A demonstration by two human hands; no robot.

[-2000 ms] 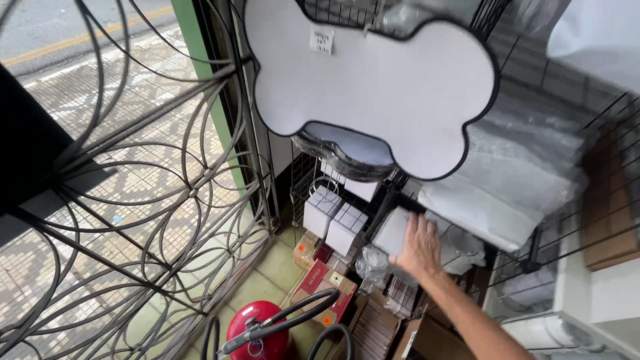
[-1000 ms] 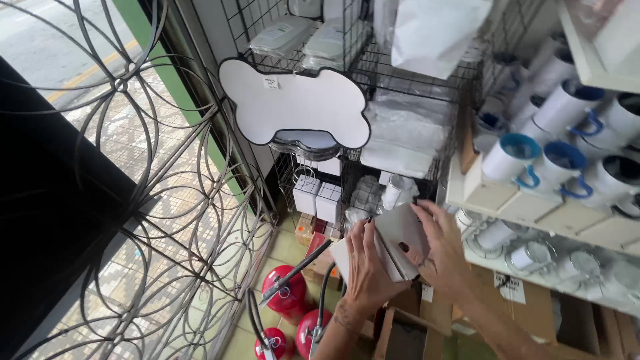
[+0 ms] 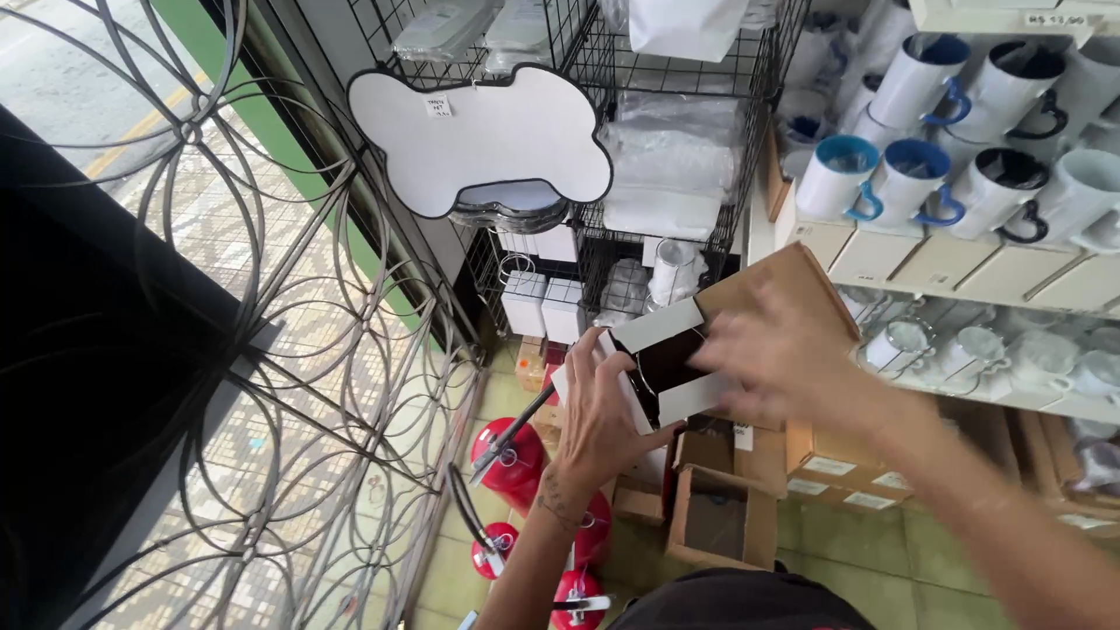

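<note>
My left hand (image 3: 598,402) grips the left side of an open cardboard box (image 3: 658,325) with white flaps spread and a brown flap raised at the right. The inside of the box is dark, with a thin shiny curved edge showing near its left wall. My right hand (image 3: 770,350), blurred by motion, is over the right side of the box, by the brown flap; whether its fingers press on the cardboard is unclear.
Wrought-iron grille (image 3: 249,350) runs along the left. Red fire extinguishers (image 3: 507,459) stand on the floor. Cardboard boxes (image 3: 722,516) lie below. Mugs (image 3: 837,179) fill shelves at right. A bone-shaped white board (image 3: 481,131) hangs on a wire rack (image 3: 682,79).
Earlier my right hand reached toward the lower rack; then both hands held the box closer to the rack. Now the box is open, its flaps spread, and my right hand is moving over it.
</note>
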